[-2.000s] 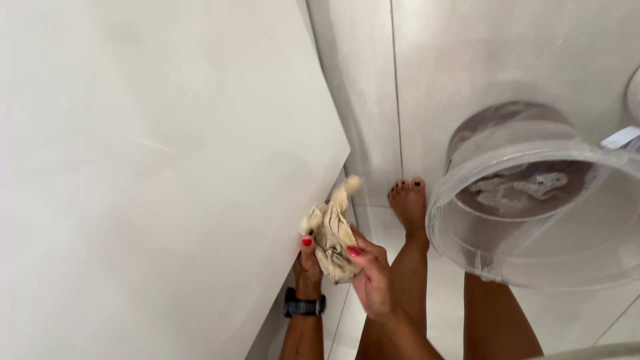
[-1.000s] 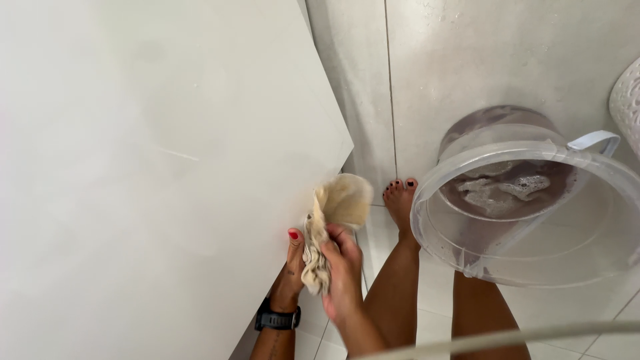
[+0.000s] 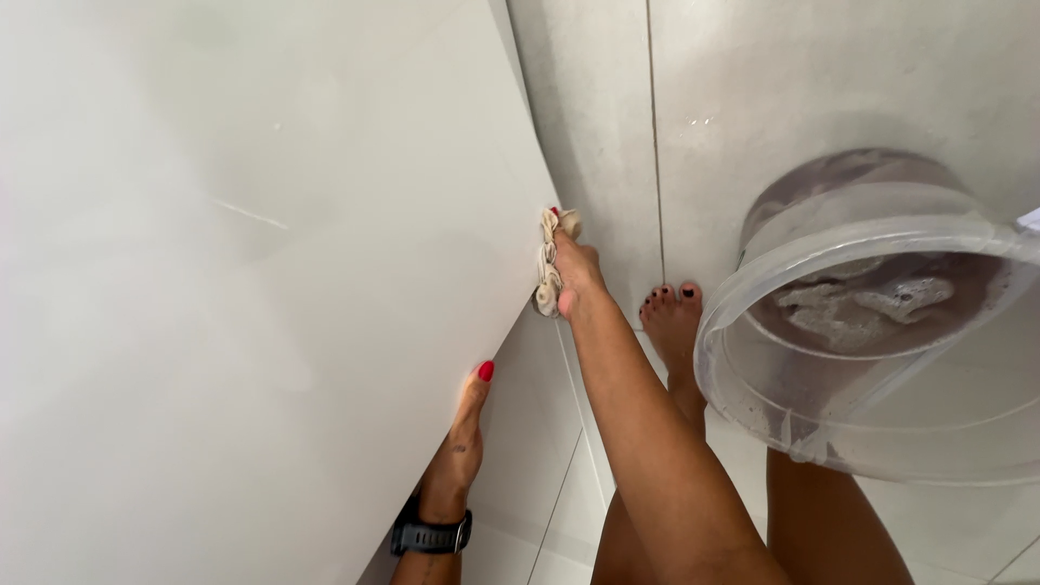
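Observation:
A large smooth white panel point(image 3: 268, 268) fills the left of the head view. My right hand point(image 3: 577, 268) presses a crumpled beige cloth point(image 3: 548, 264) against the panel's right edge, near its corner. Lower down, my left hand point(image 3: 467, 414), with a black watch on the wrist, is at the panel's lower edge. Its thumb shows on the near side, while its other fingers are hidden behind the panel.
On the right stands a clear plastic bucket point(image 3: 853, 455) with murky, foamy water point(image 3: 894, 301) in it. My bare foot point(image 3: 670, 325) is on the light tiled floor point(image 3: 593, 106), just left of the bucket.
Both hands were together at the cloth two seconds ago. The right hand has since moved the cloth onto the panel's edge by the corner, and the left hand has come away from the cloth.

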